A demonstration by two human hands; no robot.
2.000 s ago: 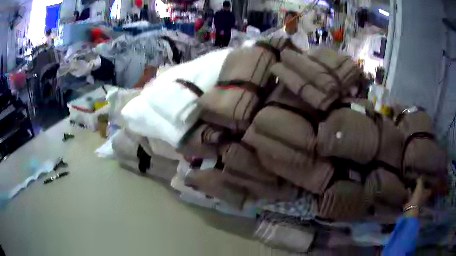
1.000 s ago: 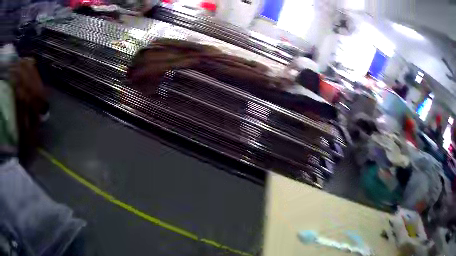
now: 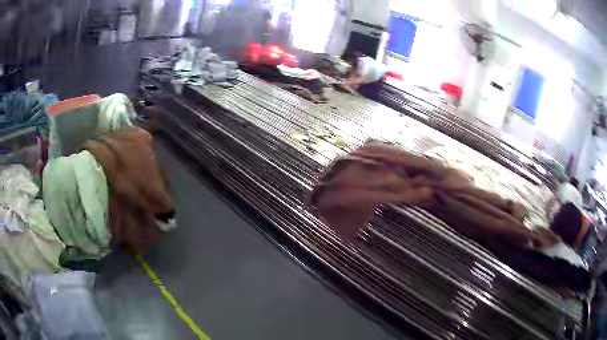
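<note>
Neither of my hands is in the picture. A large brown cloth point(image 3: 393, 182) lies bunched on the metal slatted rack point(image 3: 266, 179) and hangs partly over its near side. Dark cloth point(image 3: 532, 262) lies at its right end, with a white piece point(image 3: 562, 252) beside it. Pale cloth point(image 3: 492, 169) lies behind the brown cloth on the rack.
Grey floor point(image 3: 246, 285) with a yellow line point(image 3: 170, 299) runs along the rack. At left, another brown cloth point(image 3: 136, 179) and a pale green cloth point(image 3: 76, 199) hang over a bin, beside piled white cloth point(image 3: 23, 219). A person point(image 3: 367, 72) leans at the rack's far side.
The view has swung from the table with banded bundles to the rack. The table and bundles are out of view, and the brown cloth appears nearer. My hand at the bundles has left the picture.
</note>
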